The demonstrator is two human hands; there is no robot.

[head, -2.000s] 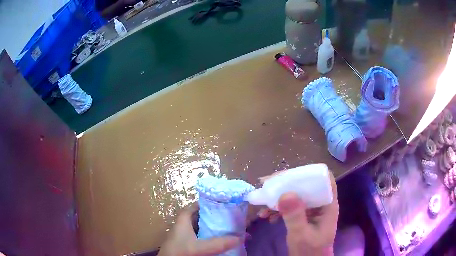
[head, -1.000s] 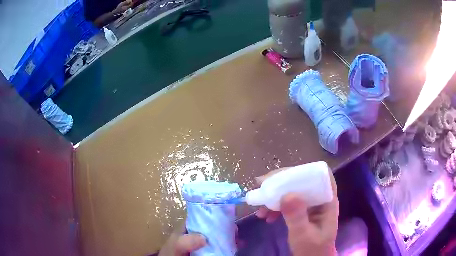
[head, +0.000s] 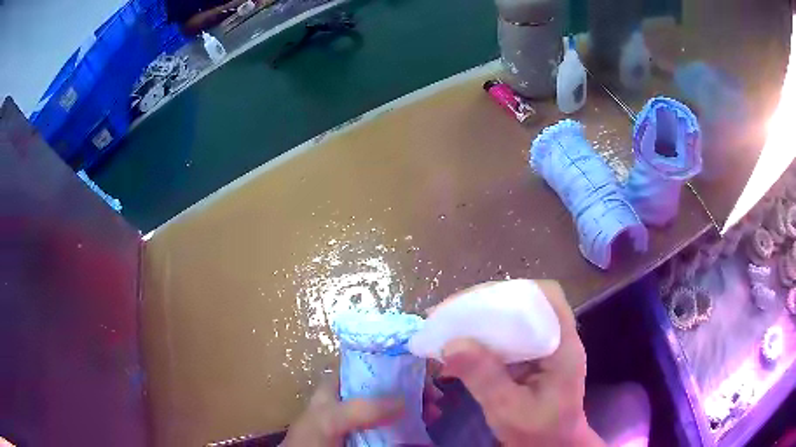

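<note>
My left hand (head: pixel 353 417) holds a light-blue hollow piece (head: pixel 380 384) upright at the near edge of the bench. Its ruffled rim (head: pixel 377 329) faces up. My right hand (head: pixel 524 384) grips a white squeeze bottle (head: pixel 497 321), tilted with its tip at the right side of the piece, just under the rim. The lower end of the piece is cut off by the picture's edge. One more blue piece (head: pixel 586 188) lies on the bench at the right, and another blue piece (head: pixel 661 157) stands beside it.
A spare bottle (head: pixel 572 80), a pink-black tube (head: pixel 509 101) and a grey-brown container (head: pixel 530 48) are at the back. A tray (head: pixel 689 375) with ring parts (head: pixel 689 306) is at right. A green conveyor (head: pixel 253 109) runs behind. A dark panel (head: pixel 70 306) stands left. A person's hand shows far off.
The blue piece on the conveyor has moved left, now mostly hidden behind the dark panel. The squeeze bottle has shifted slightly left and its tip stays by the rim. The camera view has shifted slightly.
</note>
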